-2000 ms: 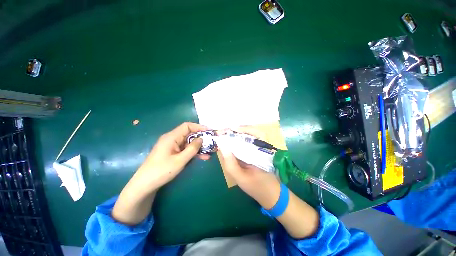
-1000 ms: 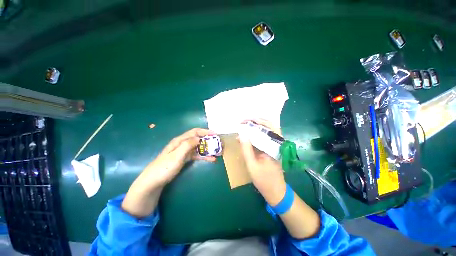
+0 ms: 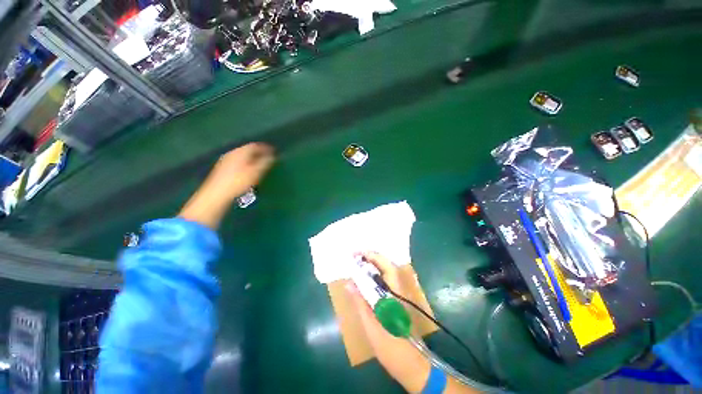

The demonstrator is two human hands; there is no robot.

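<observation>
My left hand is stretched out over the green bench at the left, blurred. Its fingers are not clear, and I cannot tell whether they hold anything. A device housing lies just below it, beside the wrist. Another housing lies to its right, pale and yellowish inside. My right hand is shut on the white glue syringe with its green adapter, over the white wiping paper and cardboard. A clear hose runs from the adapter.
The black dispensing controller stands at the right, with a clear plastic bag and blue pen on top. Several more housings lie at the upper right. A black tray is at lower left; shelves and metal parts are beyond the bench.
The view has swung left and up. My left hand has moved from beside the syringe to the far left, and the housing no longer shows in it. My right hand still holds the syringe.
</observation>
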